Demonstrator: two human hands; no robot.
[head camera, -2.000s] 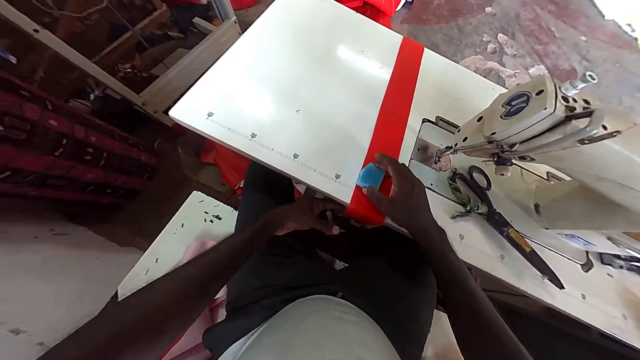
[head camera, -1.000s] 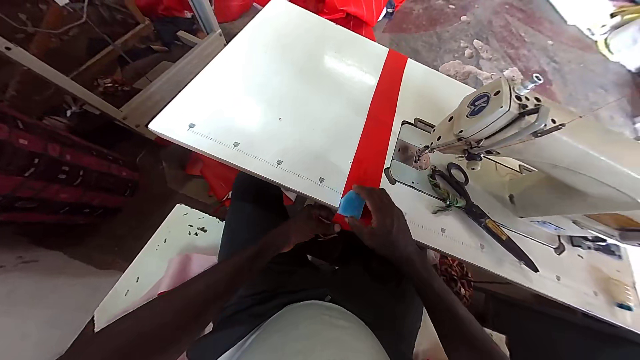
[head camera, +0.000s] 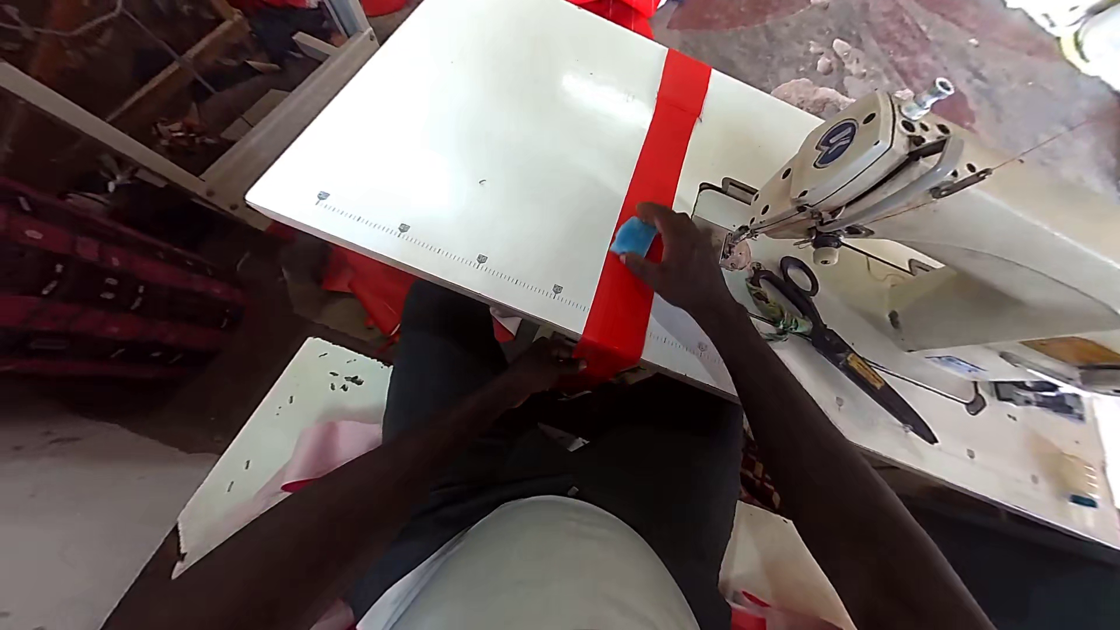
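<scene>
A long red fabric strip (head camera: 658, 157) lies across the white table and folds down over its front edge. My right hand (head camera: 678, 262) rests on the strip, its thumb and fingers closed on a small blue piece (head camera: 633, 237), perhaps chalk or a sponge, that touches the red cloth. At the front edge, my left hand (head camera: 547, 366) grips the hanging part of the strip; its fingers are partly hidden in shadow. To the right of my right hand is the needle area of a sewing machine (head camera: 840, 166).
Black-handled scissors (head camera: 831, 341) lie right of my right forearm, beside a green patterned scrap (head camera: 774, 311). A printed ruler scale (head camera: 437, 249) runs along the table's front edge. A lower white board (head camera: 289, 411) at left holds pink cloth (head camera: 328, 451).
My right hand has moved with the blue piece from near the front edge up along the strip, away from my left hand. More of the red strip shows at the edge.
</scene>
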